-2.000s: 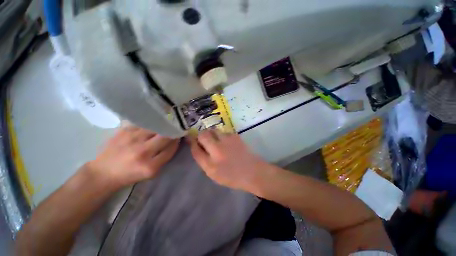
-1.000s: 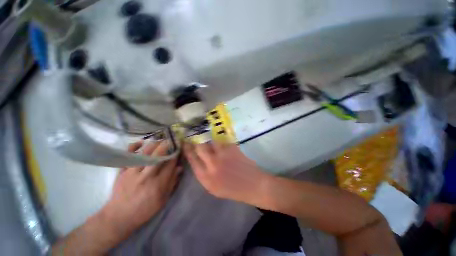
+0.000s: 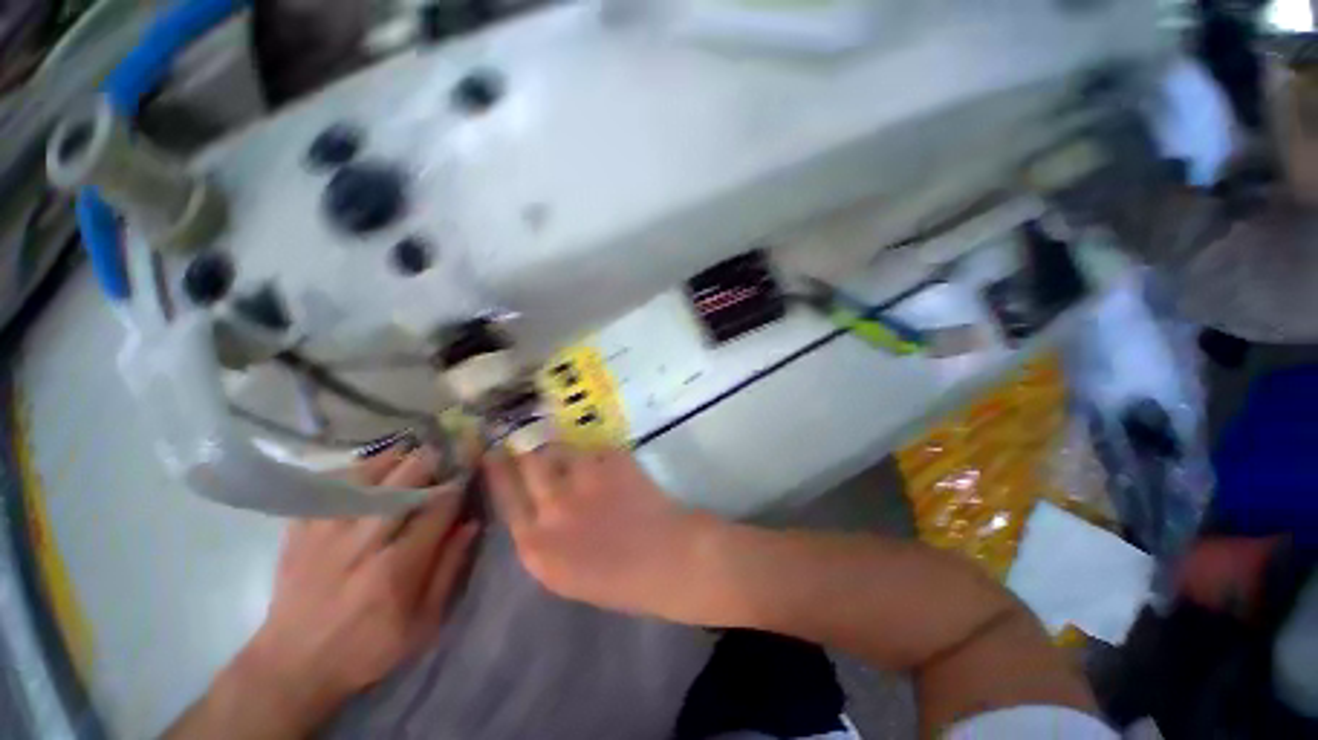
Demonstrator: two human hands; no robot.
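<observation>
The grey-brown fabric (image 3: 557,658) runs from the needle area down over the lap. My left hand (image 3: 362,564) lies on the fabric left of the needle area, its fingertips partly behind the pale curved guard (image 3: 260,470). My right hand (image 3: 600,528) holds the fabric edge just right of the needle, fingers bent. The needle and presser foot are blurred and mostly hidden by the fingers and guard. The off-white sewing machine head (image 3: 607,159) stands above, with a cream ribbed knob (image 3: 474,376). Yellow tape (image 3: 586,395) lies on the bed beside the right fingertips.
A phone (image 3: 736,297), green-yellow and blue snips (image 3: 882,330) and a dark square item (image 3: 1034,282) lie along the bed. Right of the table are a yellow plastic-wrapped package (image 3: 983,463), a white sheet (image 3: 1081,570) and a clear bag (image 3: 1142,390). A blue tube (image 3: 101,239) is at left.
The view has shifted, showing more of the machine's face and the guard. My left hand has changed from bunched fingers to a flatter spread beside the needle. My right hand stays at the fabric edge.
</observation>
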